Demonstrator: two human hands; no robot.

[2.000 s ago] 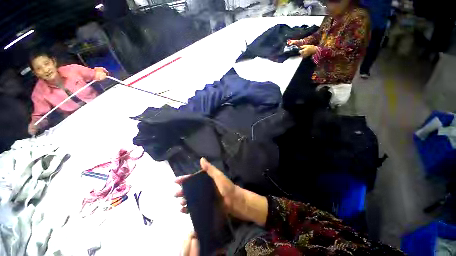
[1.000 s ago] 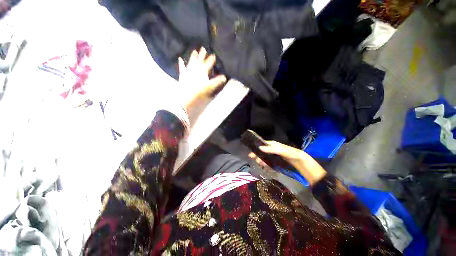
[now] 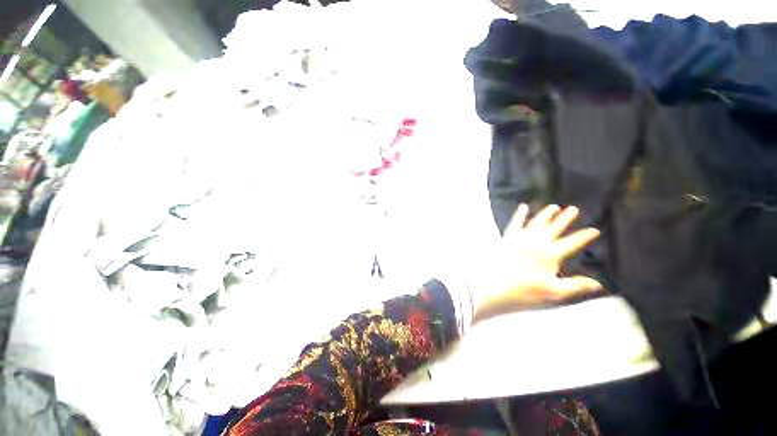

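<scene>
The black garment heap (image 3: 588, 145) lies on the white table at the right, with pale stitching and loose thread marks on it. My left hand (image 3: 541, 260) reaches in from below, palm down with fingers spread. Its fingertips are over the near left edge of the black cloth, and it holds nothing. Whether it presses on the cloth or hovers cannot be told. My right hand is not in view.
Pale grey garments (image 3: 196, 289) are heaped at the left, washed out by glare. A crumpled pink apron (image 3: 396, 149) and a thin black forked thing (image 3: 376, 266) lie mid-table. Navy cloth (image 3: 682, 51) is behind the black heap. The table's curved near edge (image 3: 545, 366) is below my hand.
The view has swung left, showing more of the grey heap. My left hand remains spread by the black cloth. My right hand, earlier holding a dark flat object, has left the view.
</scene>
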